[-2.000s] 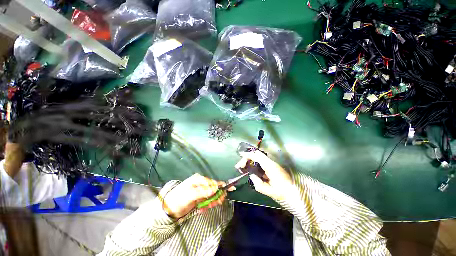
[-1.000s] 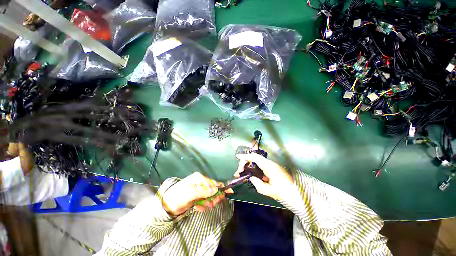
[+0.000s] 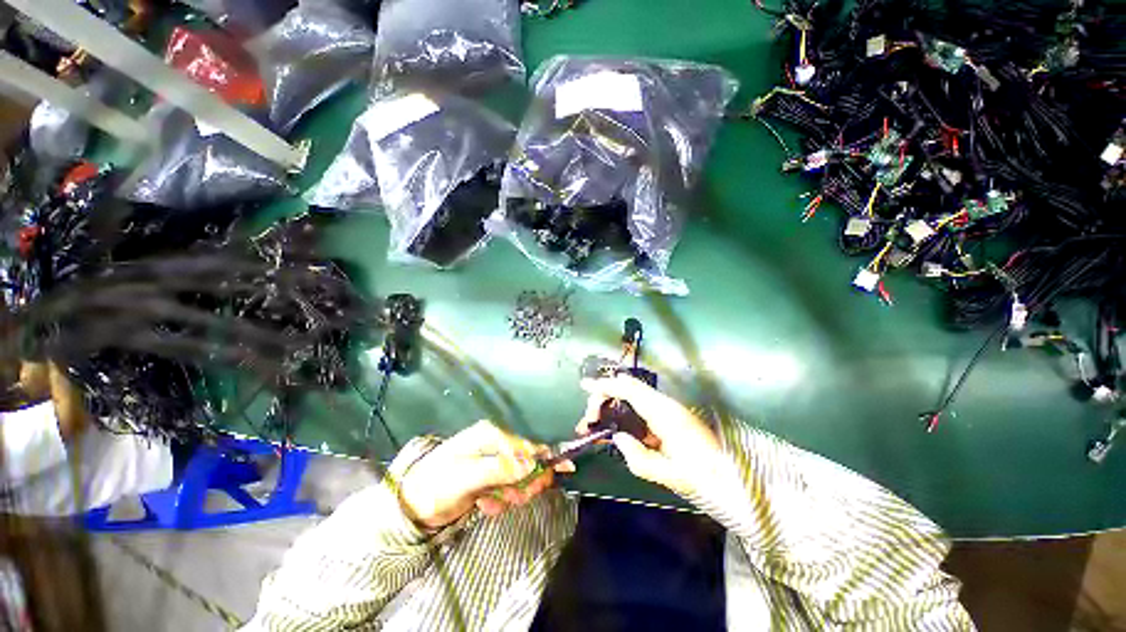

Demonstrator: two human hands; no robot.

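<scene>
My left hand [image 3: 475, 475] is closed around the screwdriver [image 3: 578, 444], its slim shaft pointing right to the black housing. Most of the handle is hidden in my fingers. My right hand [image 3: 661, 432] holds the black plastic housing [image 3: 624, 421] near the bench's front edge. The shaft tip meets the housing; the exact contact point is too small to tell. A short lead with a black end [image 3: 632, 331] sticks up beyond my right fingers, beside a pale connector [image 3: 600, 367]. A heap of tiny screws [image 3: 540, 317] lies on the green bench behind my hands.
A black unit with cable [image 3: 400, 331] lies left of the screws. Open bags of black parts [image 3: 593, 173] [image 3: 432, 173] stand behind. Cabled boards [image 3: 963, 161] pile at right, black cables [image 3: 185, 309] at left. A person's sleeve [image 3: 87, 457] and a blue stool [image 3: 204, 488] are lower left.
The screwdriver has turned in my left hand, and its green handle shows less. The lead's black end has shifted slightly left. Both hands stay in nearly the same place.
</scene>
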